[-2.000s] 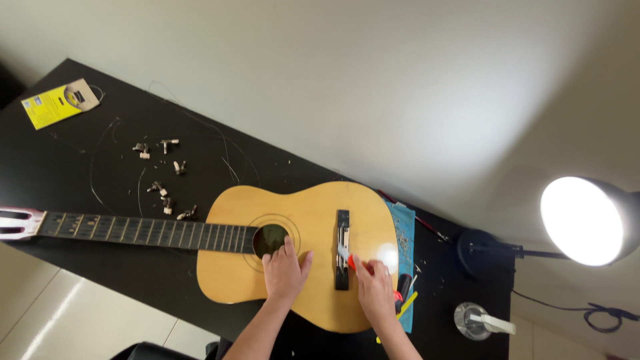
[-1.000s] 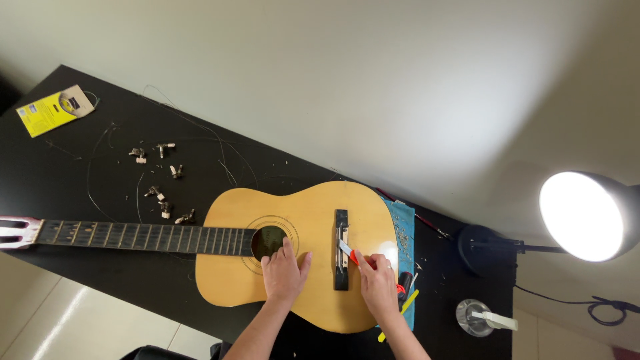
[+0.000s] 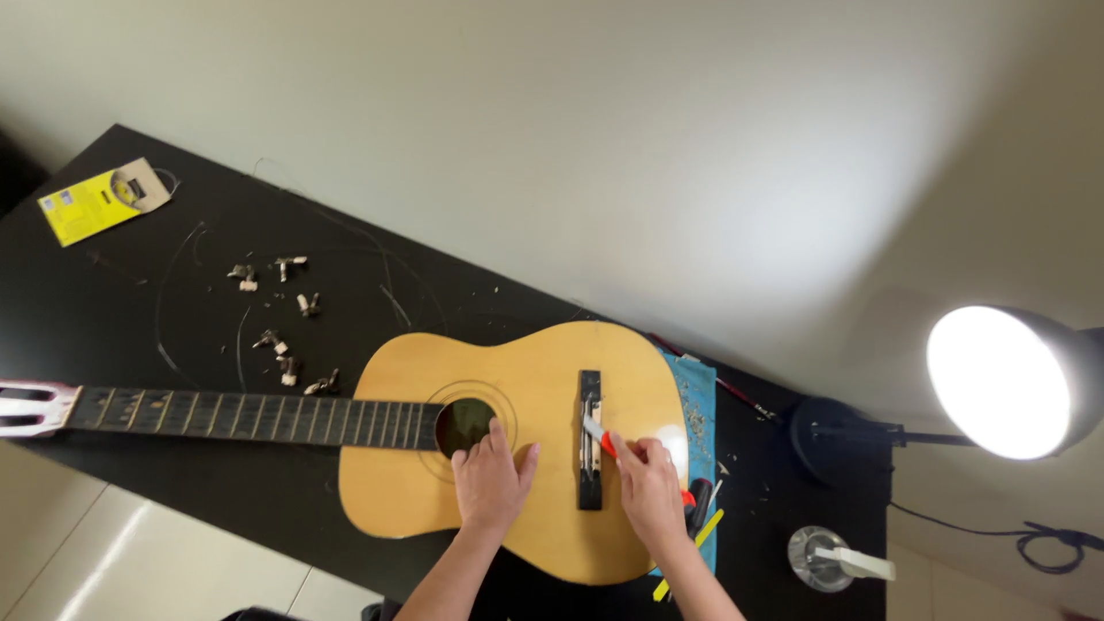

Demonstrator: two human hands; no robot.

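A guitar without strings lies face up on the black table, its neck pointing left. My left hand rests on its top with spread fingers, the fingertips at the lower right edge of the sound hole. My right hand grips a small tool with an orange handle and a pale flat blade; the blade's tip is at the dark bridge. What the blade touches cannot be told exactly. Another orange-handled item is partly hidden beside my right hand.
Several tuning machines and loose strings lie behind the neck. A yellow string packet sits far left. Under the guitar's right end is a blue cloth with a black-handled tool. A lit desk lamp and a glass jar stand right.
Between the earlier frames and now, the blade has shifted slightly along the bridge with my right hand. My left hand stays by the sound hole.
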